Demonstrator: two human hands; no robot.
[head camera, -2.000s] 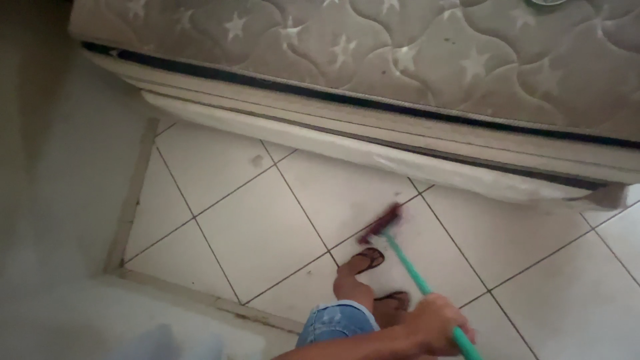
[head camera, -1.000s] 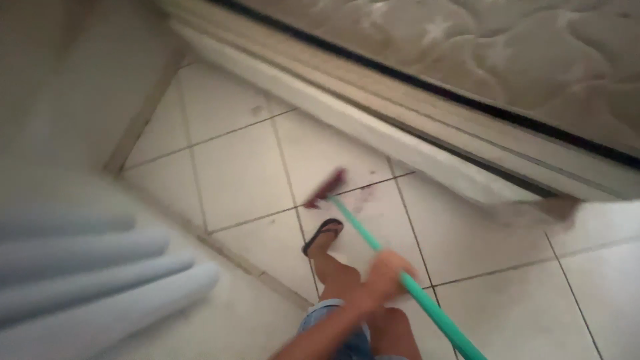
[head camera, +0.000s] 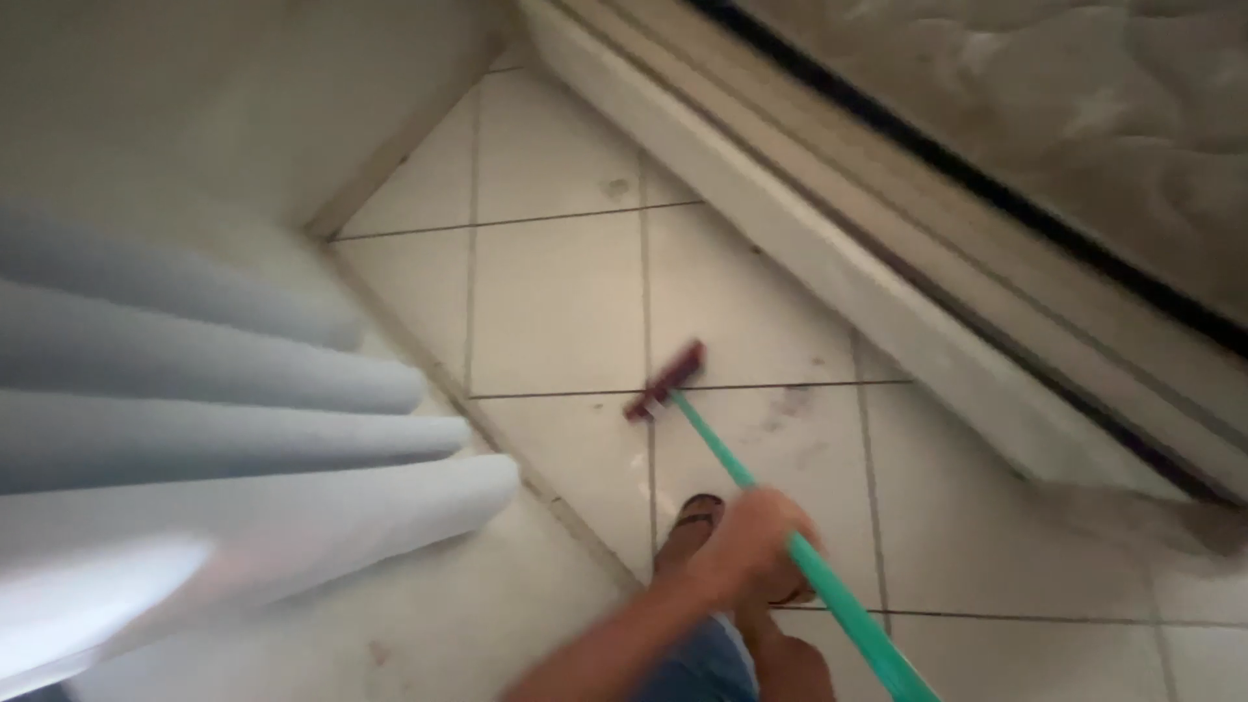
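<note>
My left hand (head camera: 770, 536) is closed around the green handle (head camera: 717, 444) of a long-handled floor tool, its arm reaching in from the bottom left. The tool's narrow dark red head (head camera: 666, 380) rests on the white floor tiles, tilted across a grout line; blur hides whether it is a broom or a squeegee. Dark smudges (head camera: 795, 400) mark the tile to the right of the head. The handle's upper end runs out of view at the bottom right. My right hand is not in view.
A bed base (head camera: 780, 214) with a patterned mattress (head camera: 1102, 117) stands along the upper right. Pale curtain folds (head camera: 370, 439) hang at the left, near the wall's baseboard (head camera: 419, 341). My sandalled foot (head camera: 694, 522) is just below the tool's head.
The view has turned a lot, and the curtain folds have come in at the left. The tool's head has moved away from the smudges, which it was closer to a second ago. My left hand keeps its grip.
</note>
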